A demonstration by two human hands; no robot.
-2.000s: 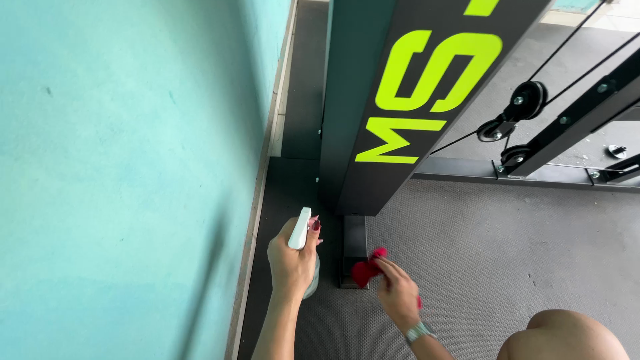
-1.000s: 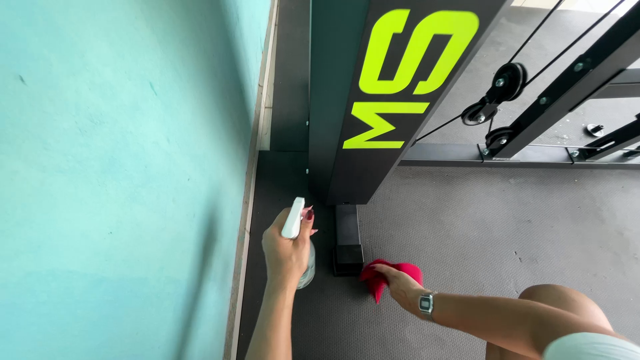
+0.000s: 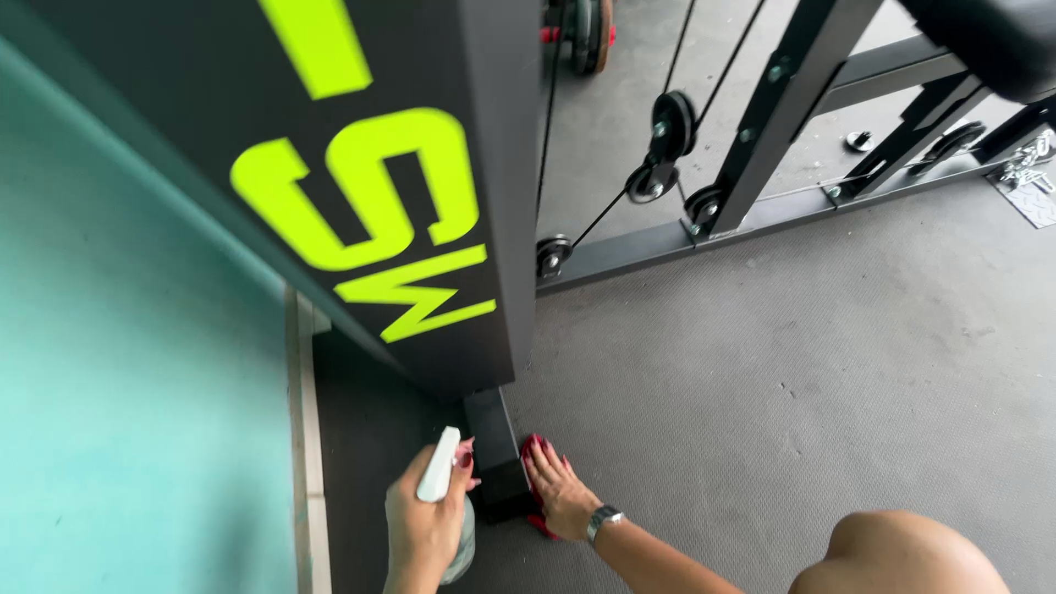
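Observation:
My left hand [image 3: 429,511] grips a spray bottle [image 3: 462,544] by its neck, under the white spray head [image 3: 440,464]. The bottle is upright, left of the black metal foot [image 3: 493,433] of a gym machine. My right hand [image 3: 561,495], with a watch on the wrist, lies with fingers extended over a red cloth [image 3: 535,454], pressing it to the right side of the foot near its end cap [image 3: 503,487]. Most of the cloth is hidden under the hand.
A tall dark machine column [image 3: 429,198] with bright yellow-green lettering rises above the foot. A teal wall [image 3: 124,371] stands at the left. Cables, pulleys [image 3: 674,124] and a floor beam [image 3: 627,260] are at the upper right. My bare knee [image 3: 907,553] is at the lower right, above the textured rubber floor.
My right hand has moved from beside the foot's end, cloth hanging below it, to flat against the foot's side. The left hand still holds the bottle. The view has turned noticeably.

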